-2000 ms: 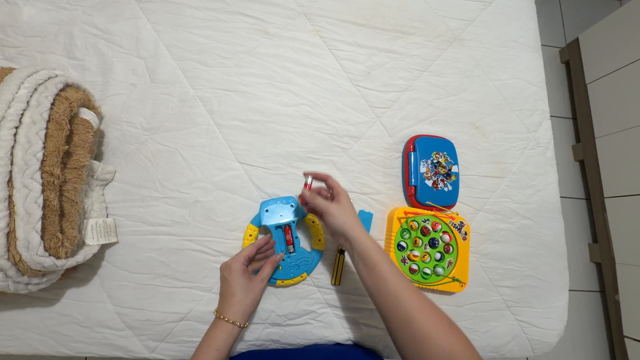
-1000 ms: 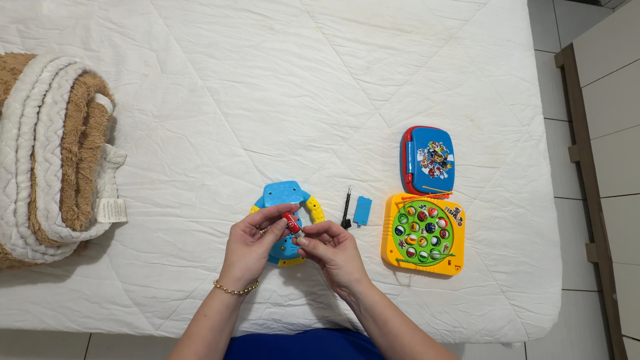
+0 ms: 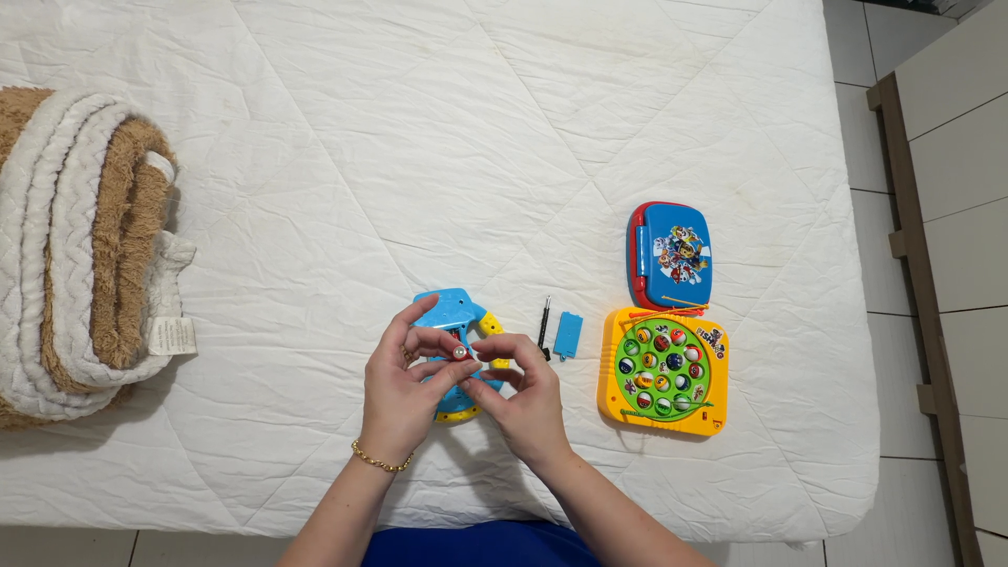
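Observation:
My left hand [image 3: 413,378] grips a small red battery [image 3: 461,353] between thumb and fingers, one metal end turned up toward the camera. Touching its fingertips from the other side is my right hand [image 3: 520,398]; whether it also pinches something is not clear. Beneath both hands lies a blue and yellow toy steering wheel [image 3: 445,307], its battery compartment partly hidden by my fingers. A small screwdriver [image 3: 545,327] with a dark shaft and a blue plastic battery cover [image 3: 568,335] lie to the right of the wheel.
A yellow and green fishing game [image 3: 610,394] lies at the right, below a blue and red plastic case [image 3: 683,228]. Thin toy rods [image 3: 685,303] rest between them. A folded brown and white blanket [image 3: 122,260] sits at the left on the white quilt [image 3: 394,142]. Tiled floor borders the bed.
Two seconds ago my right hand held a battery above the wheel and my left rested at the compartment. Both hands have since come together around a battery over the wheel.

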